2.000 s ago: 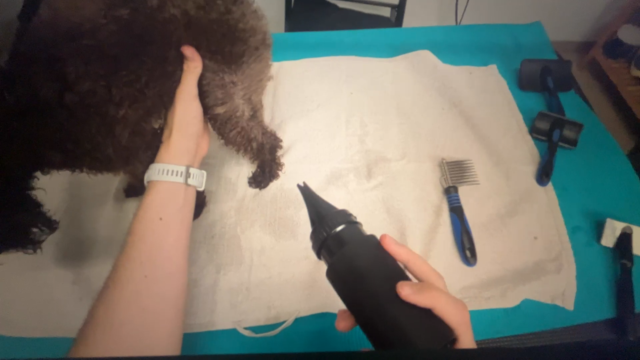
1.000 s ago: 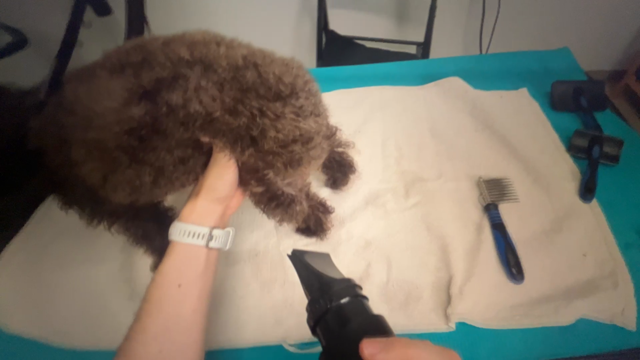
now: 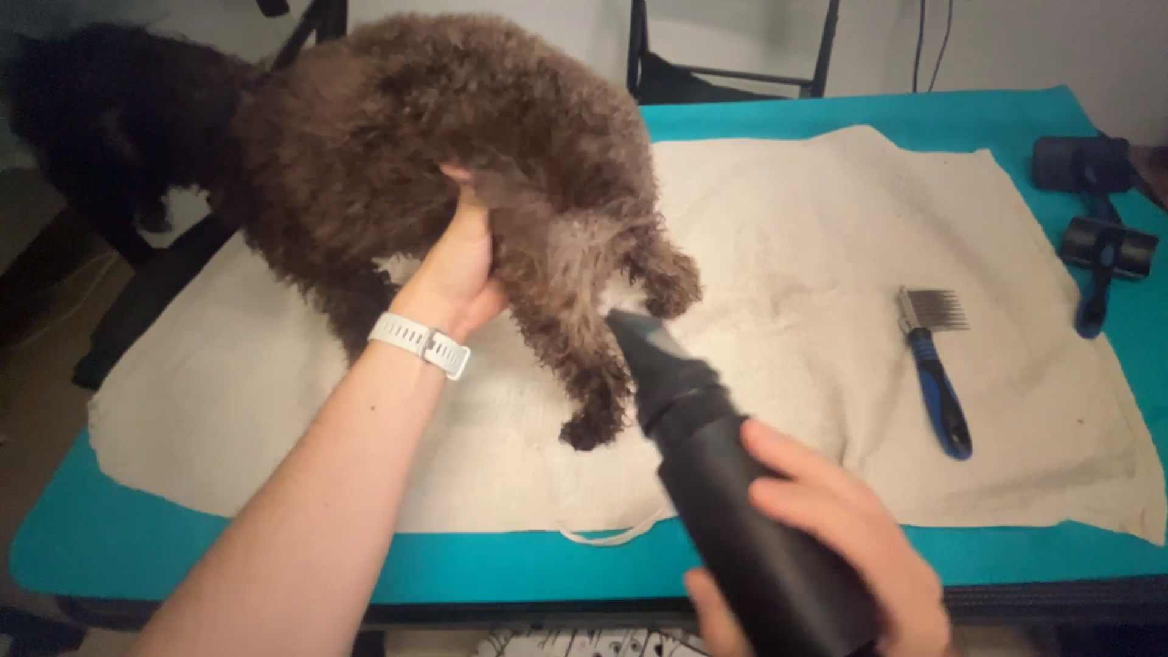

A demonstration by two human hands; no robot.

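Note:
A curly brown dog (image 3: 438, 137) stands on a cream towel (image 3: 785, 237), its darker head at the far left. My left hand (image 3: 461, 260), with a pale watch strap at the wrist, is tucked under the dog's belly in front of a hind leg; its fingers are partly hidden by fur. My right hand (image 3: 830, 520) grips a black handheld dryer (image 3: 739, 502) with a flat nozzle. The nozzle tip is close to the hind leg (image 3: 570, 338), where the fur looks parted. Whether it touches the fur I cannot tell.
Right of the dryer lies a blue-and-black grooming rake (image 3: 940, 383) with metal teeth. Two slicker brushes (image 3: 1081, 164) (image 3: 1109, 251) lie at the right side of the teal tabletop (image 3: 474, 570). A black folding chair (image 3: 730, 82) stands behind the table.
The dryer nozzle, apart from the hind legs in the earlier frames, is now up close to one hind leg. My left hand stays against the dog's underside. The view has shifted.

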